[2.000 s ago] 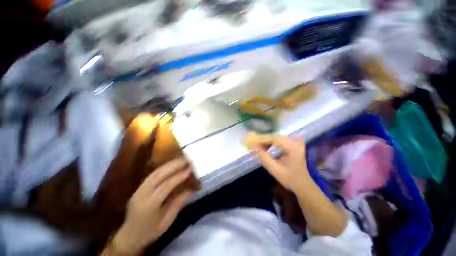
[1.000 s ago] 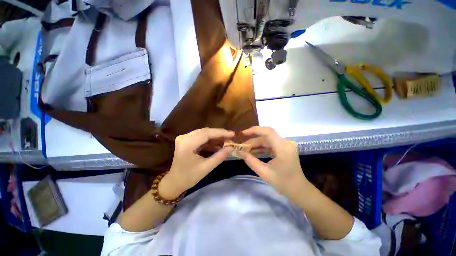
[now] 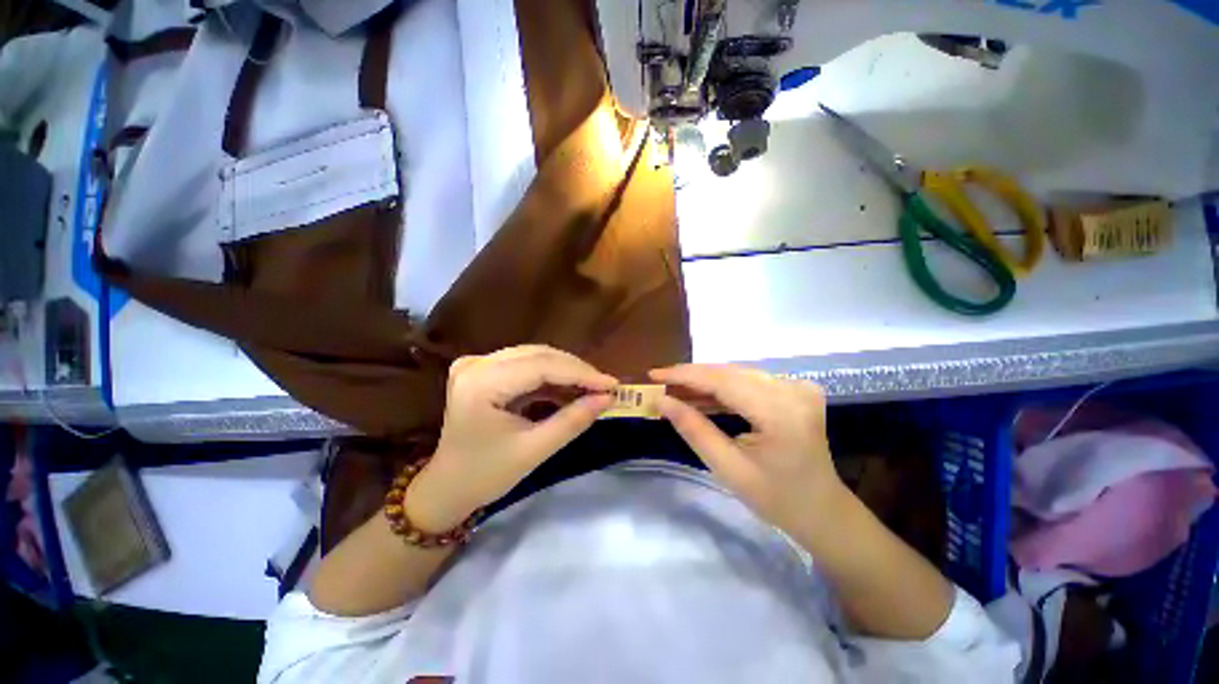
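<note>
A small tan label with dark print [image 3: 634, 400] is held flat between my two hands, just off the table's front edge. My left hand [image 3: 515, 425] pinches its left end and wears a beaded bracelet. My right hand [image 3: 755, 430] pinches its right end. Brown fabric [image 3: 575, 267] lies on the table and runs up beside the lit needle area of the sewing machine [image 3: 715, 80]. Pale panels with dark strips [image 3: 435, 174] and a stitched pale rectangle [image 3: 310, 174] lie at the left.
Scissors with green and yellow handles [image 3: 922, 201] lie right of the needle. A stack of similar tan labels [image 3: 1112, 231] lies beyond them. A blue basket [image 3: 983, 501] with pink and pale cloth [image 3: 1110, 494] is below right. A framed tan piece [image 3: 116, 524] lies lower left.
My right hand has moved from near the scissors to meet my left hand, which has left the fabric. The label now lies flatter between the fingertips, its print showing more clearly than a second ago.
</note>
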